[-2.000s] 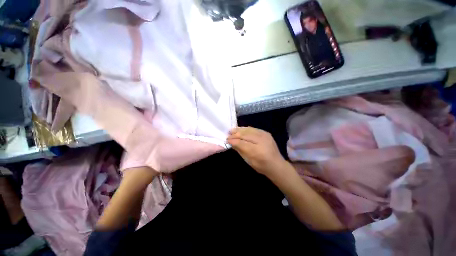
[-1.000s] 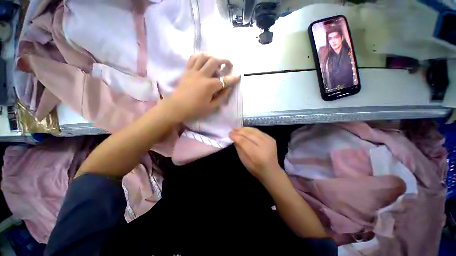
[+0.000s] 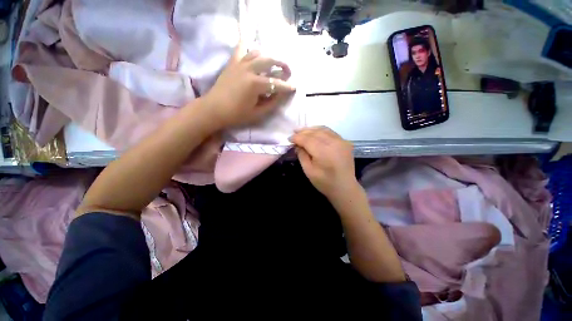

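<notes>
The pink-and-white garment (image 3: 125,37) lies bunched on the white table left of the needle area. A striped seam edge (image 3: 257,148) runs along its near side, with a pink flap hanging over the table edge. My left hand (image 3: 251,88) lies on the white cloth with a ring on one finger, thumb and forefinger near each other; its fingertips are blurred in bright light. My right hand (image 3: 325,150) pinches the corner of the seam edge at the table's front edge.
The sewing machine's metal parts (image 3: 338,31) are at the top centre. A lit smartphone (image 3: 420,78) lies right of them, then dark snips (image 3: 500,85) and a black strapped item (image 3: 541,106). Garment heaps lie lower right (image 3: 439,238) and lower left (image 3: 37,219). A blue basket (image 3: 558,200) stands far right.
My left hand has come from under the pink cloth onto the garment near the needle area. My right hand has moved up with the seam corner, closer to the table.
</notes>
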